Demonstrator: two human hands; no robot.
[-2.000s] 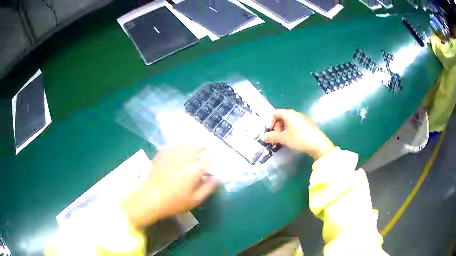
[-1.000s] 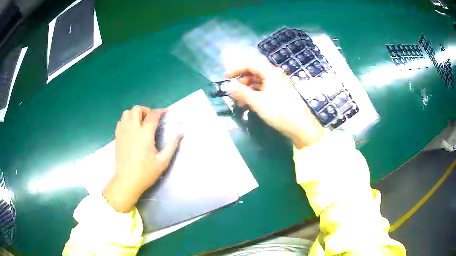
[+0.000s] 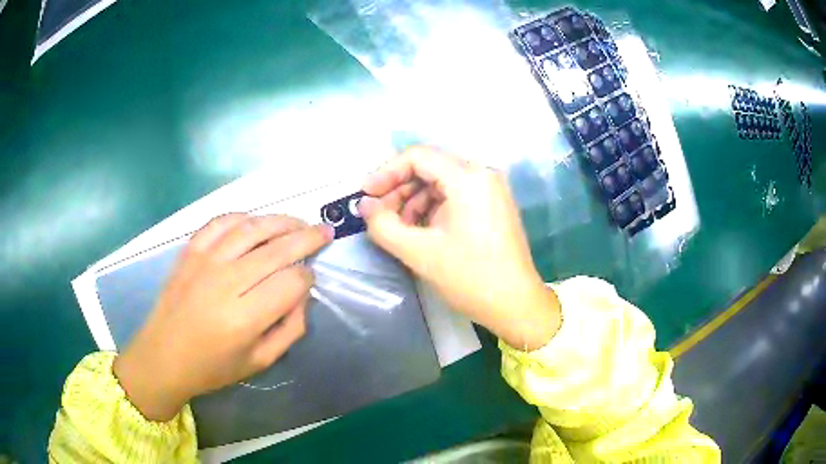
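A grey tablet [image 3: 362,317], back side up, lies on a white backing sheet [image 3: 459,337] in front of me, with shiny streaks on its film. A small black lens cover with two rings [image 3: 342,216] is at the tablet's far edge. My right hand [image 3: 453,236] pinches its right end between thumb and fingertips. My left hand [image 3: 226,304] rests over the tablet, its index fingertip touching the cover's left end. Whether the cover lies flat on the tablet is hard to tell.
A black sheet of lens covers [image 3: 602,122] lies on pale release paper [image 3: 681,204] at the right. Glaring clear film [image 3: 408,45] is at the back middle. Smaller black strips [image 3: 756,113] lie far right. Part of another tablet [image 3: 63,14] shows at the upper left. The bench mat [image 3: 136,136] is green.
My right hand has brought the lens cover left and down to the tablet's far edge. My left hand has met it there. The view has shifted and the tablet appears closer.
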